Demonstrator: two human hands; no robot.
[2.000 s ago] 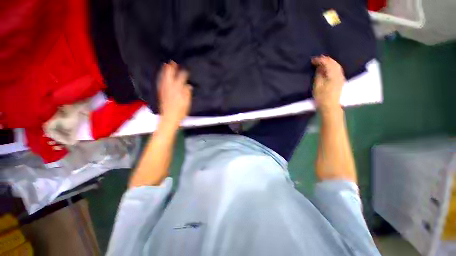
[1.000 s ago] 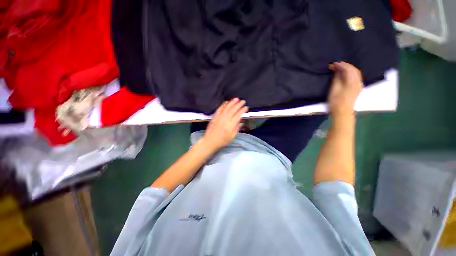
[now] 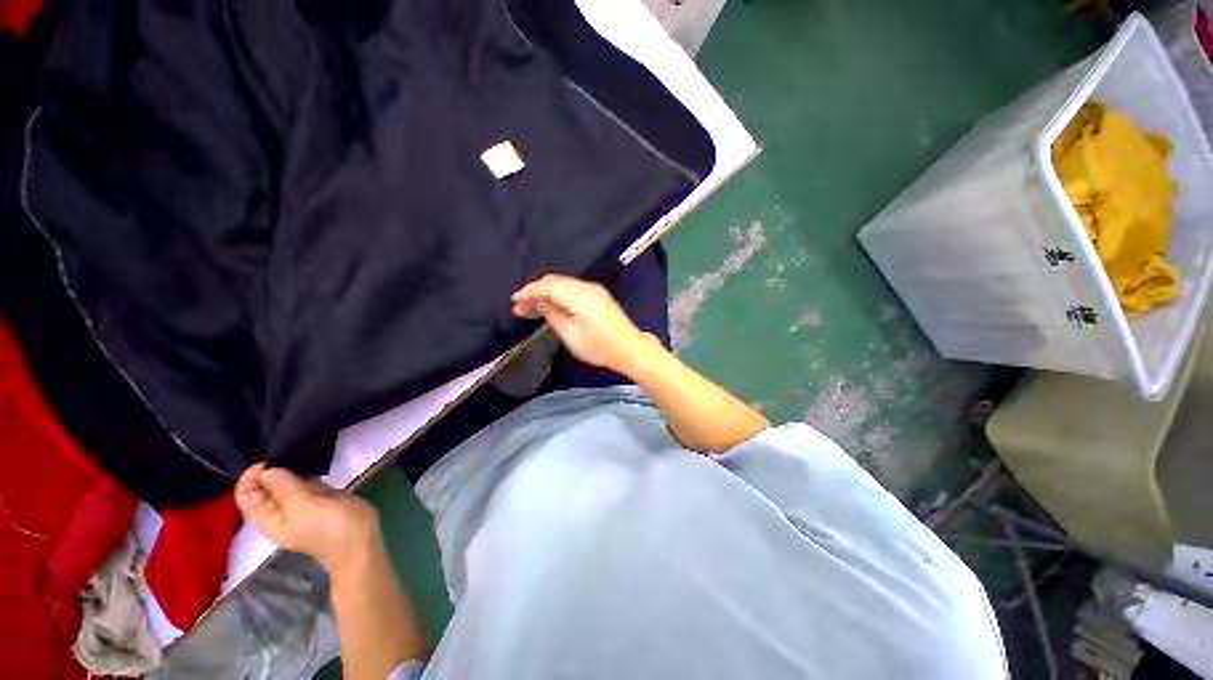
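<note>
A dark jacket (image 3: 359, 199) covers the white-topped table, with pale stitch lines at its left and upper right and a small yellowish-white label (image 3: 503, 160). My left hand (image 3: 299, 511) pinches the jacket's lower edge at the lower left, where the cloth is drawn to a point. My right hand (image 3: 579, 319) has its fingertips on the jacket's edge near the table's front edge; its thumb and fingers are closed on the cloth. No thread snips are visible.
Red garments (image 3: 40, 531) and a crumpled beige cloth (image 3: 117, 614) lie at the left, above clear plastic sheeting (image 3: 273, 624). The table's white corner (image 3: 732, 149) juts out. A white bin (image 3: 978, 239) holding yellow cloth (image 3: 1115, 199) stands at the right on green floor.
The view has turned towards the right, bringing the bin's yellow cloth into sight. My left hand has gone from lying flat at the edge to pinching the jacket, and stitch lines now show.
</note>
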